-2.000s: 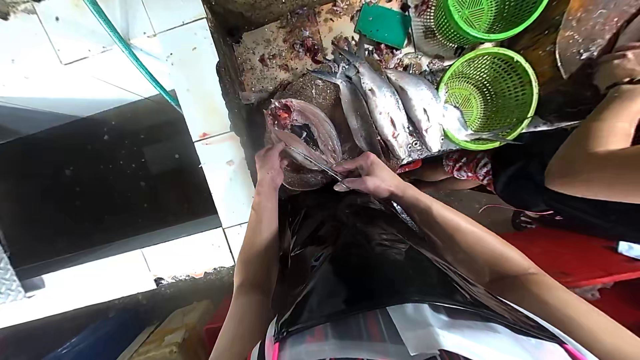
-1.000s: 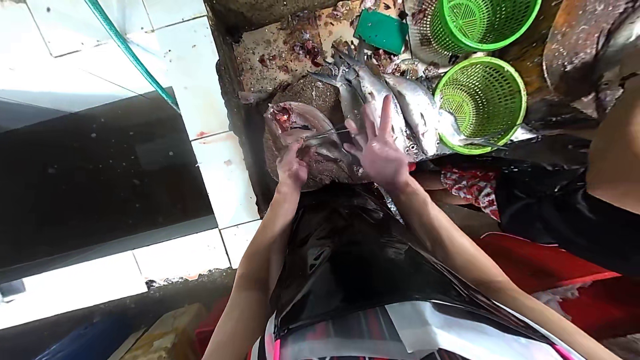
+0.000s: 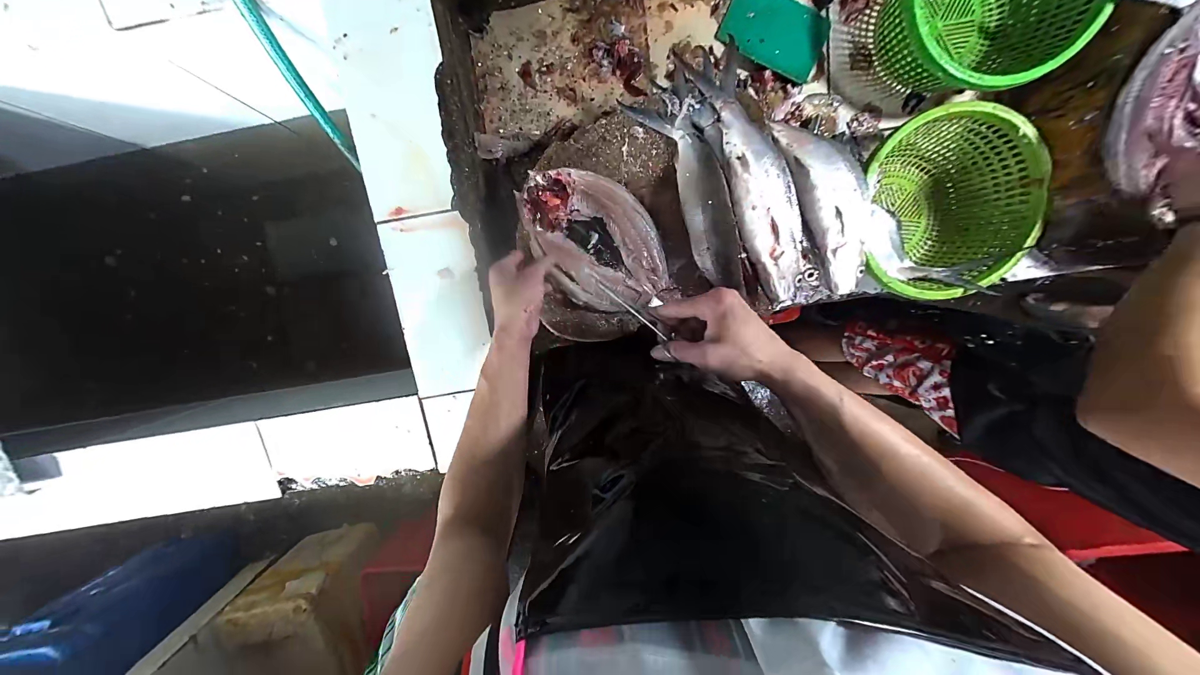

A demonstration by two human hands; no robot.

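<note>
A fish split open (image 3: 619,211), pale flesh up with red matter at its upper left end, lies on a round, dark cutting block (image 3: 609,150). My left hand (image 3: 518,286) grips the fish's lower left edge. In my right hand (image 3: 727,333) is a thin tool, probably a knife (image 3: 637,311), its narrow shaft reaching up and left over the near edge of the flesh. Its tip is hard to make out. Right of the block, several whole silvery fish (image 3: 761,187) lie side by side, tails away from me.
Green plastic baskets (image 3: 1041,178) and a green rectangular object (image 3: 773,37) stand beyond the fish. Scraps litter the board behind the block. At left, white tiles (image 3: 436,300) edge a dark water basin (image 3: 187,281), with a green hose (image 3: 295,80) above. Another person's arm (image 3: 1148,366) is at far right.
One second ago my right hand was raised with its fingers spread above the block; now it is lower, closed around the thin tool. My left hand has moved left along the split fish.
</note>
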